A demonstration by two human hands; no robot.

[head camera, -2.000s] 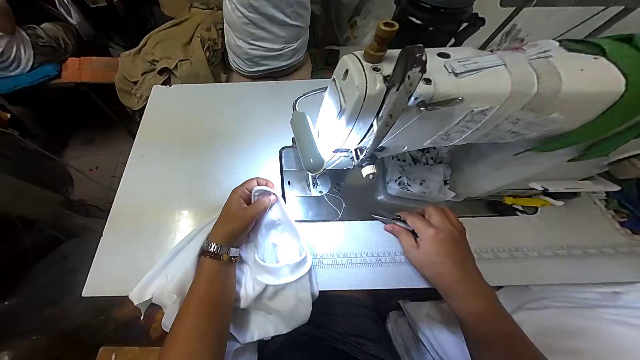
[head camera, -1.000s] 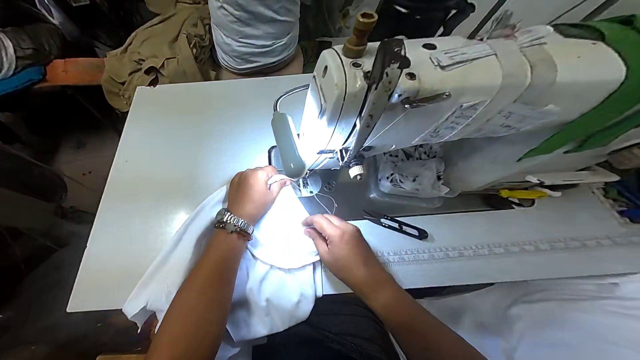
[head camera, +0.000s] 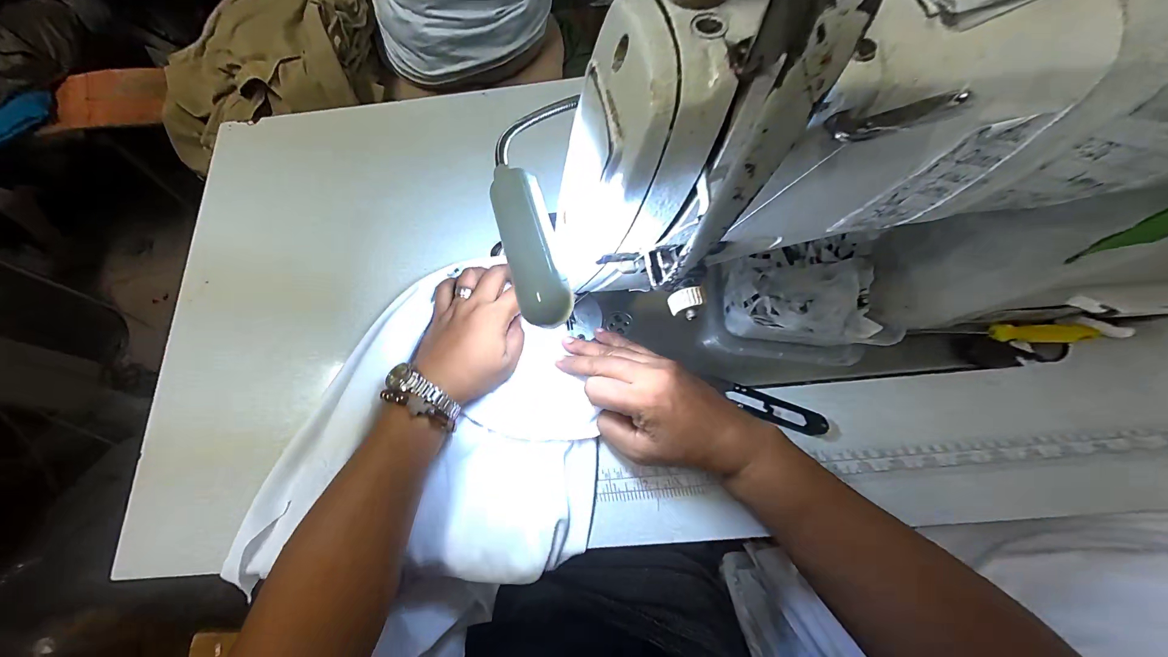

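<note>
White fabric [head camera: 511, 502] lies over the near edge of the table and reaches up to the needle area of a sewing machine [head camera: 657, 137]. My left hand [head camera: 474, 333], with a ring and a metal watch, rests flat on the cloth left of the needle, under a small lamp [head camera: 532, 246]. My right hand [head camera: 657, 397] touches the cloth's right edge, fingertips just below the needle plate [head camera: 587, 315]. Whether either hand pinches the fabric is not clear. Black thread snips [head camera: 780, 411] lie right of my right hand, partly hidden by it.
A measuring tape strip [head camera: 967, 453] runs along the table [head camera: 301, 219]. Behind the needle area sits a clear plastic tray [head camera: 794, 301] of scraps. A yellow-handled tool [head camera: 1045, 332] lies at the right. Tan cloth [head camera: 265, 73] and a seated person [head camera: 465, 36] are beyond the table.
The snips left my right hand between the first and second frames. Both hands have brought the white fabric up to the needle area, and the cloth now lies flatter. The view has moved closer.
</note>
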